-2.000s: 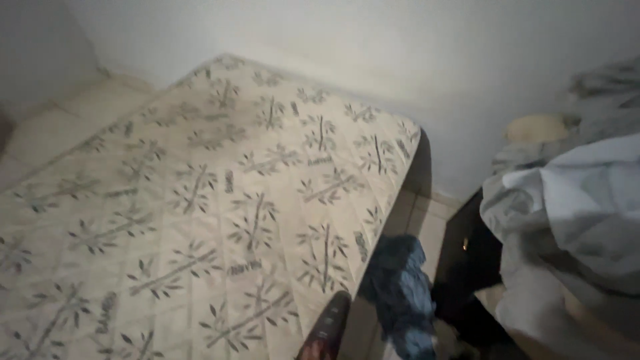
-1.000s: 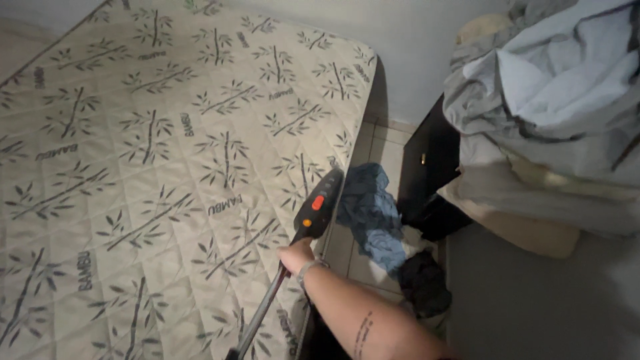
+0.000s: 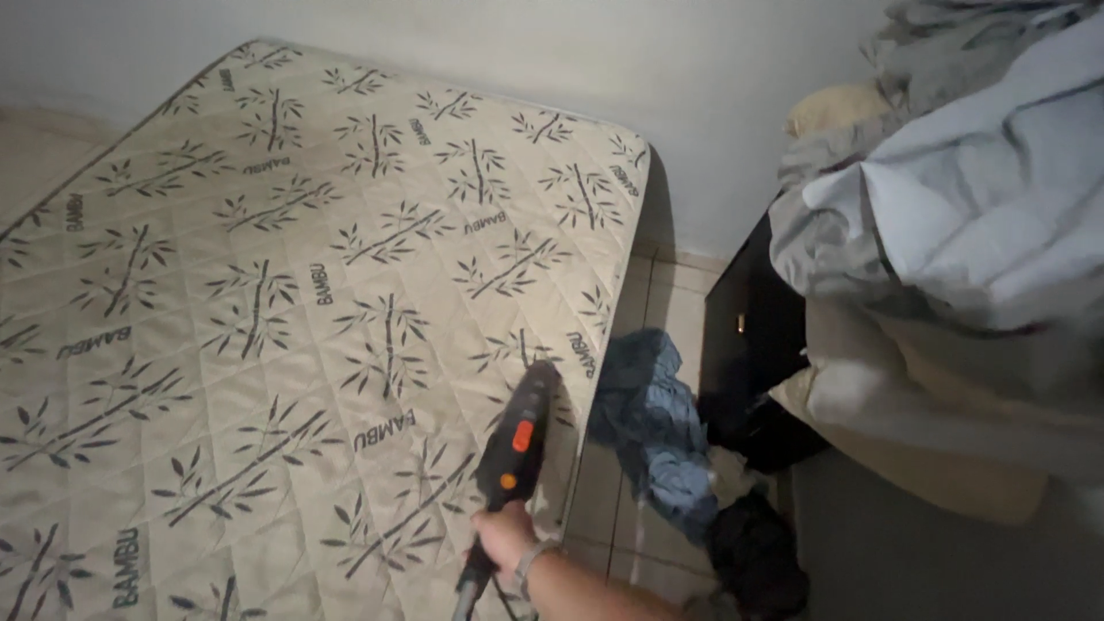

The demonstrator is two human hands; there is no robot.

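My right hand [image 3: 504,539], with a bracelet at its wrist, is closed around the handle of a black handheld appliance [image 3: 517,431], perhaps a steam mop or vacuum; its exact kind cannot be told. Orange and red buttons show on its body, and a metal tube runs from its lower end out of the bottom of the view. The appliance lies over the right part of a quilted mattress [image 3: 293,345] printed with bamboo stems. Whether its tip touches the fabric cannot be told. My left hand is out of view.
Blue crumpled cloth [image 3: 651,423] and dark cloth [image 3: 759,552] lie on the tiled floor [image 3: 673,302] right of the mattress. A black piece of furniture [image 3: 750,345] stands beyond them, near a pile of grey and white fabric [image 3: 957,198]. A pale wall [image 3: 517,52] rises behind the mattress.
My right hand and forearm, barely visible two seconds ago, now show with the appliance in hand. The view has shifted between frames.
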